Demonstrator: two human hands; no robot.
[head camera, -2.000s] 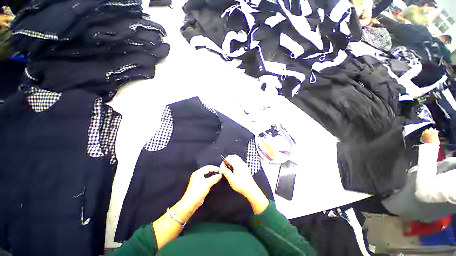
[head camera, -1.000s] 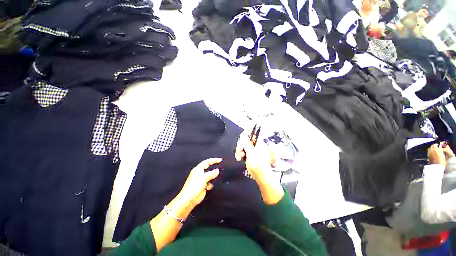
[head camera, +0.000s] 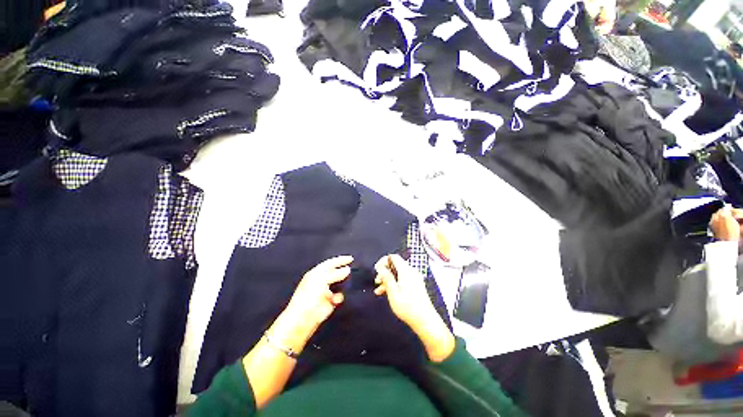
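A navy garment (head camera: 269, 285) with small checked facing at its armholes lies flat in front of me. My left hand (head camera: 319, 291) rests over it and pinches a bit of the navy cloth between thumb and fingers. My right hand (head camera: 398, 285) is just to the right, its fingers closed around a small dark tool whose tip shows at the fingertips. The two hands are a little apart. A needle or thread is too fine to make out.
A round clear dish (head camera: 454, 234) and a flat black rectangle (head camera: 471, 295) lie right of the garment. Navy garments (head camera: 155, 77) are piled at left. Black garments with white trim (head camera: 456, 61) are heaped across the white table (head camera: 521, 277). Another person's hand (head camera: 723, 224) shows at far right.
My right hand has come back from beside the dish to over the navy garment, nearer my left hand. The dish and black rectangle are uncovered again. The view has shifted slightly.
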